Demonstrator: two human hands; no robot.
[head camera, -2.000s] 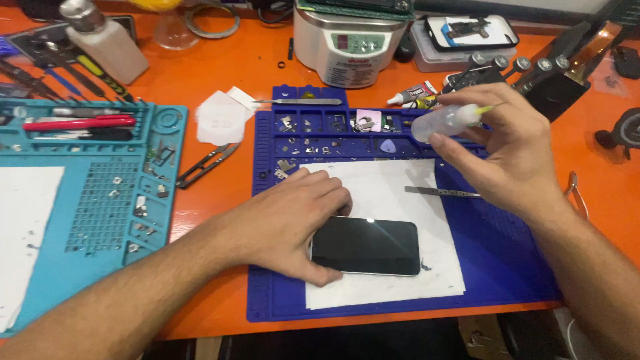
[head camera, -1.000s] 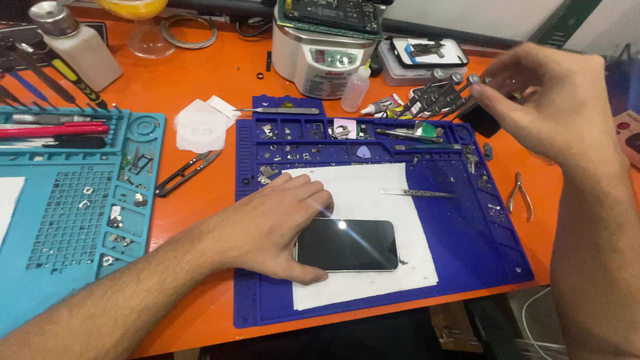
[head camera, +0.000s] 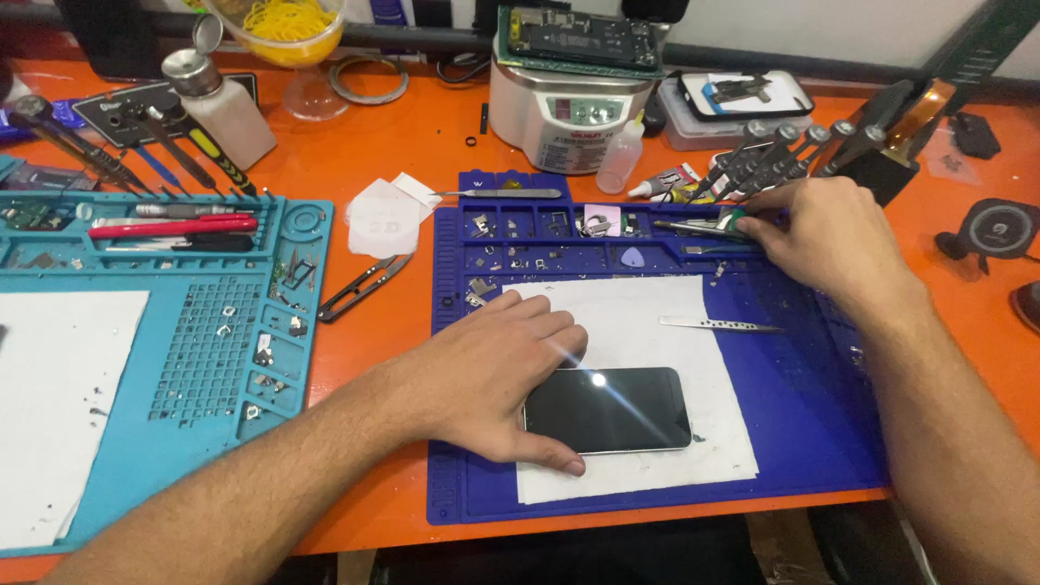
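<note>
My left hand (head camera: 508, 382) grips the left end of a smartphone (head camera: 609, 410), which lies screen up on white paper (head camera: 634, 325) over a blue silicone repair mat (head camera: 812, 406). My right hand (head camera: 821, 231) reaches to the mat's upper right tray; its thumb and fingertips are at a green-ended tool (head camera: 733, 223) there, and whether they hold it cannot be told. Metal tweezers (head camera: 719, 325) lie on the right part of the paper and over its edge. A squeeze bottle (head camera: 621, 158) stands behind the mat, beside a white ultrasonic cleaner (head camera: 561, 114).
Several screwdrivers (head camera: 768, 154) stand in a holder right of the bottle. Grey tweezers (head camera: 512, 193) lie across the mat's top tab. Left are thread snips (head camera: 366, 286) and a teal repair mat (head camera: 146, 471) with small parts. A metal-topped bottle (head camera: 219, 114) stands behind it.
My right hand held the squeeze bottle two seconds ago; the bottle now stands by the cleaner. That hand was raised near the screwdrivers, then came down to the mat's tray. My left hand stayed on the phone.
</note>
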